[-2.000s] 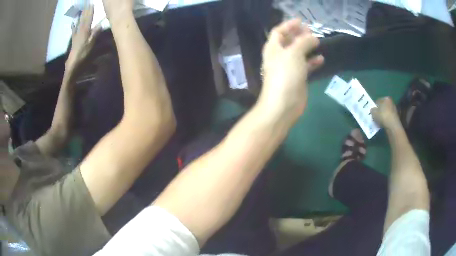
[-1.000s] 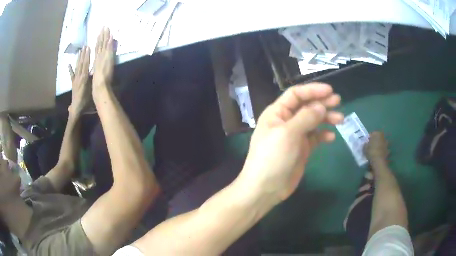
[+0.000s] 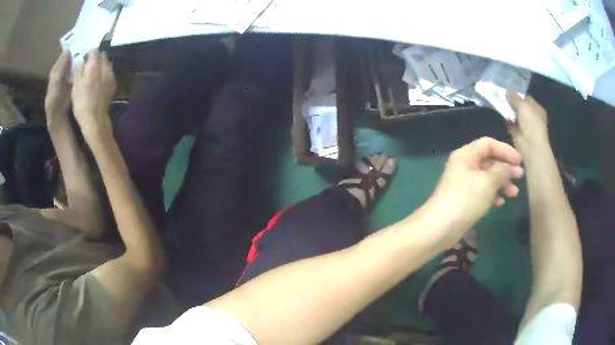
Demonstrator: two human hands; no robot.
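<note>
My right hand [image 3: 529, 121] is at the right edge of the pile, just under the table edge, with its fingers on a folded leaflet [image 3: 495, 91]. The leaflet is white and blurred, and it overlaps the pile of folded leaflets [image 3: 437, 71], white strips with dark bars. My left hand [image 3: 480, 176] is in the air below and left of my right hand, its fingers curled and partly apart, with nothing seen in it.
The white table [image 3: 324, 23] curves across the top, with unfolded leaflets [image 3: 583, 50] at its right end. A dark crate [image 3: 398, 111] is under the pile. A narrow box [image 3: 299, 128] with papers stands left of it. A person [image 3: 67, 269] at left handles papers.
My right hand has moved up with the folded leaflet from above the green floor to the pile. My left hand has moved right. The neighbour's hands have moved left and down.
</note>
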